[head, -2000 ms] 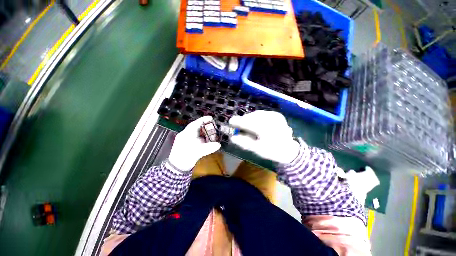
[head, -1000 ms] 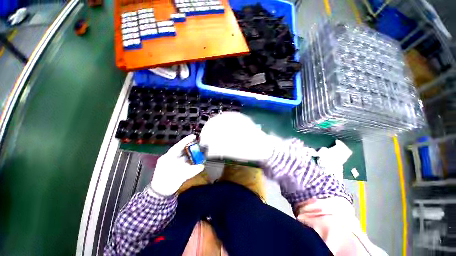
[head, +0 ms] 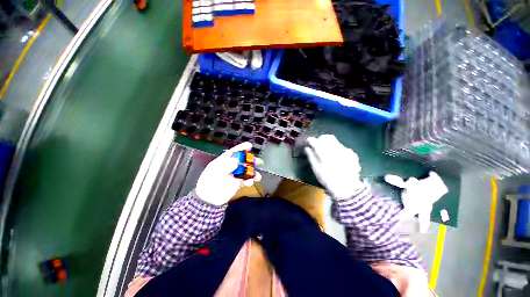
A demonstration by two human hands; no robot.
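Observation:
My left hand [head: 218, 178], in a white glove, holds a small coil unit [head: 245, 165] with a blue face and orange bands above my lap. My right hand [head: 336, 166], also in a white glove, is apart from it to the right, over the green bench. A blurred dark shape [head: 298, 147] shows at its fingertips; whether the hand grips it cannot be told. Black plastic housings [head: 245, 109] with reddish-orange edges stand in rows on the bench beyond my hands.
An orange board [head: 264, 32] bears blue-and-white parts [head: 203, 13] over a small blue bin [head: 238, 66]. A large blue bin [head: 331, 103] holds black parts. Clear trays [head: 459, 101] and a white glove [head: 423, 194] lie right. The green conveyor [head: 99, 139] carries another unit [head: 55, 270] at left.
My right hand has moved away from the unit to the right, over the bench. My left hand still holds the unit, now turned so its orange bands show. The camera view has shifted.

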